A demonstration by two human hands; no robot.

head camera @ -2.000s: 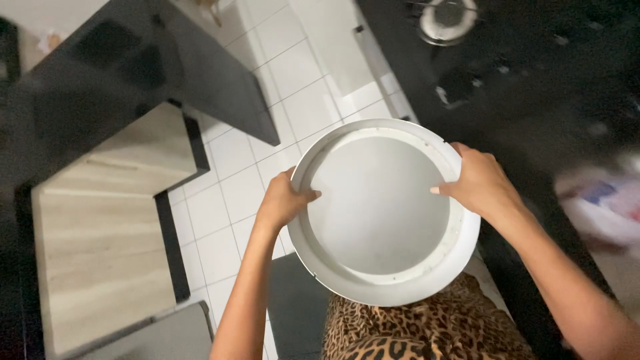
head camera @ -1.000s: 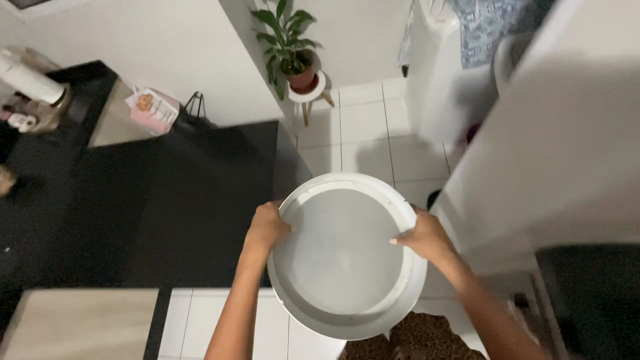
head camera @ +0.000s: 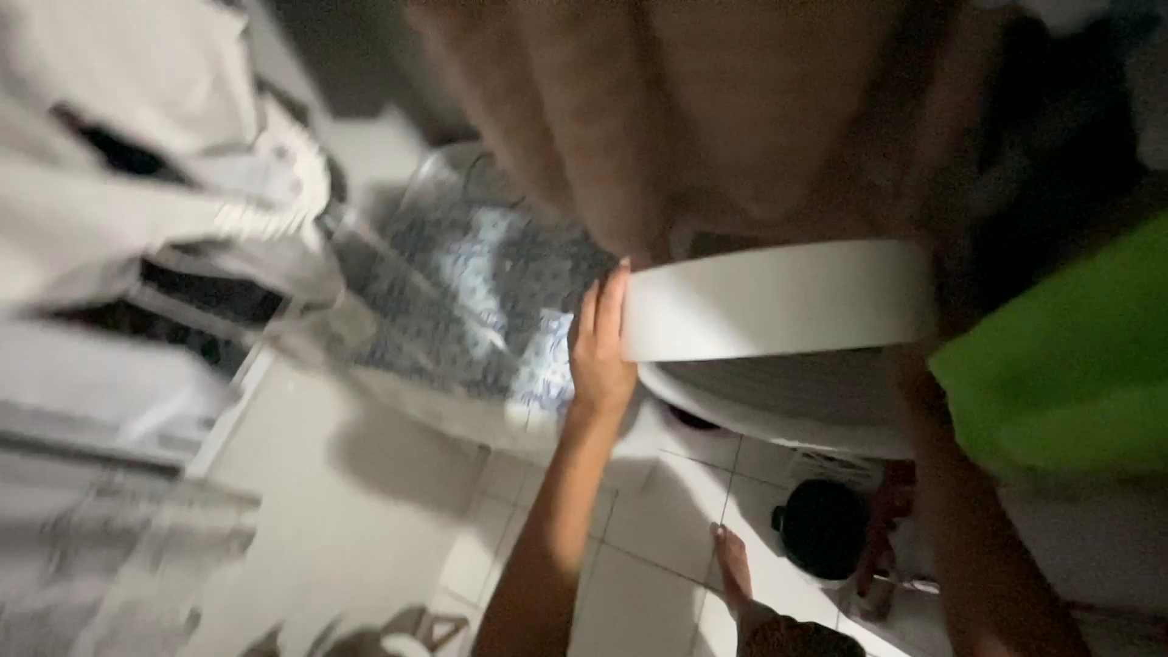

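Note:
A round white pan or basin (head camera: 776, 301) is tilted so that its side wall faces me, and its inside is hidden. My left hand (head camera: 604, 351) grips its left end, fingers along the wall. On the right, my right hand (head camera: 912, 351) is at the other end, dark and partly hidden near bright green cloth (head camera: 1068, 365). Just under the pan shows the curved pale rim of a large tub or washer (head camera: 757, 415). Brown hanging cloth (head camera: 730, 119) comes down behind the pan.
Pale clothes (head camera: 119, 164) hang at the left. Beside my left hand is a surface with a blue patterned cover (head camera: 465, 283). A black round container (head camera: 821, 529) stands on the white tiled floor (head camera: 639, 584), near my foot (head camera: 733, 561).
The pan, seen from above with its grey inside showing before, is now tilted on its side. The view has moved from the kitchen to the area with hanging clothes.

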